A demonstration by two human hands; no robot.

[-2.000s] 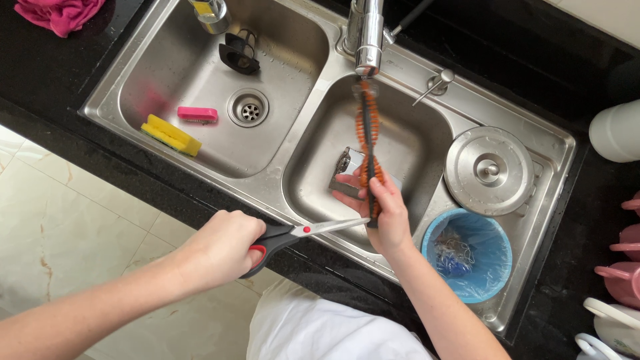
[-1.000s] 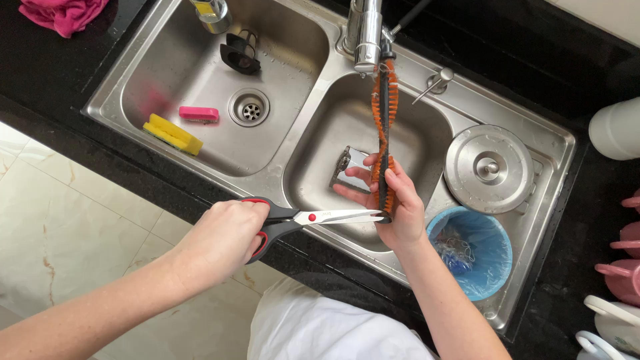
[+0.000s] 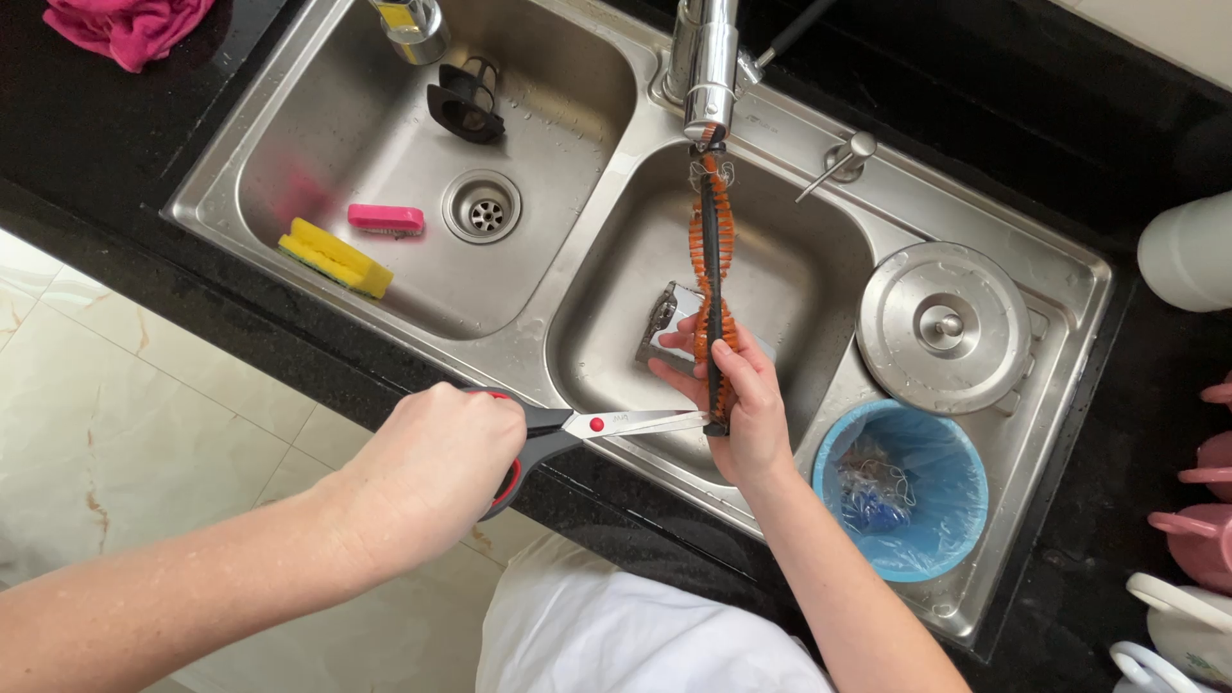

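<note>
My left hand (image 3: 433, 472) is closed around the dark handles of a pair of scissors (image 3: 621, 423) with red inner rims. Their tips touch the near end of a vacuum roller brush (image 3: 712, 260), black with orange bristles. That end is gripped by my right hand (image 3: 736, 395), which holds the brush roughly upright in view, over the right sink basin. Loose hair or thread clings near the brush's far end, just below the faucet (image 3: 710, 87). Behind my right fingers, a clear and dark plastic part (image 3: 674, 322) lies in the basin, partly hidden.
In the left basin (image 3: 404, 279) are a yellow sponge (image 3: 337, 258), a pink scrub brush (image 3: 385, 218) and a black plastic part (image 3: 467, 101). Right of the basins are a steel lid (image 3: 943, 327) and a blue lined bin (image 3: 900, 491) holding hair. Several mugs (image 3: 1203, 549) stand at the right edge.
The roller brush, blurred and turned differently two seconds ago, is now sharp. The scissor tips remain at its near end, and both hands keep their holds.
</note>
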